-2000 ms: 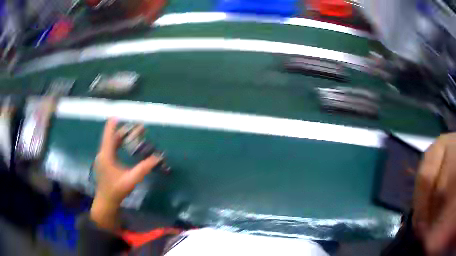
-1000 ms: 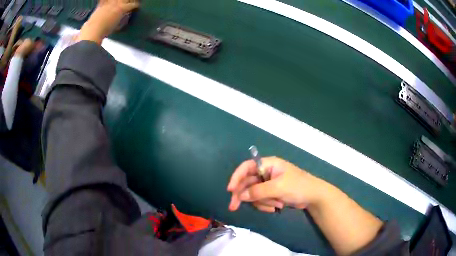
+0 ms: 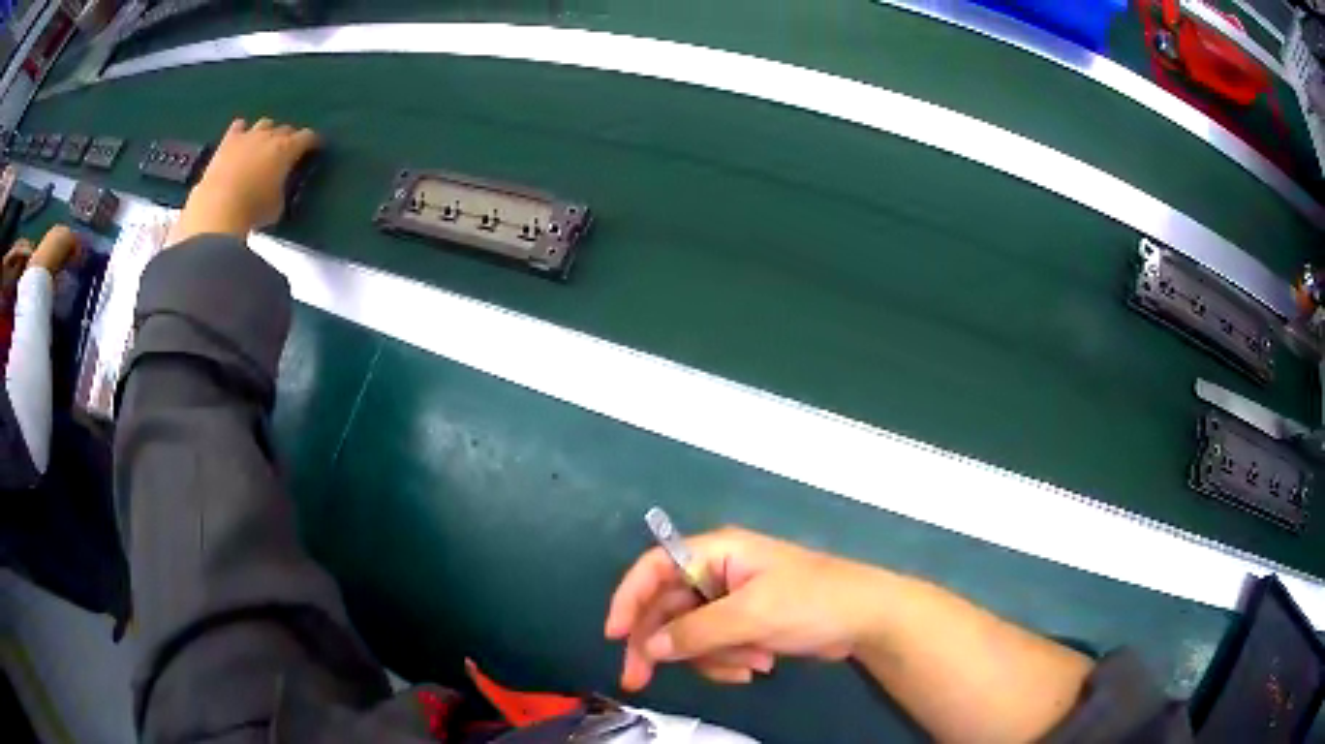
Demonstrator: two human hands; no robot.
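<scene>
My left hand reaches to the upper left, over a dark fixture of which only the right edge shows; its fingers cover the rest, and the grip is hidden. My right hand is low in the middle, fingers curled around silver tweezers, whose rounded end points up and left. A grey-brown assembly fixture with four small stations lies on the green mat, right of my left hand, touched by neither hand.
Two fixtures lie at the far right. A black parts tray is at the lower right. Smaller fixtures line the far left. Another person's arm is at the left. A blue bin and red object are at the back.
The view has turned since the earliest frame. Over the last second, my left hand shows slightly lower and further left, and my right hand with the tweezers lower and left.
</scene>
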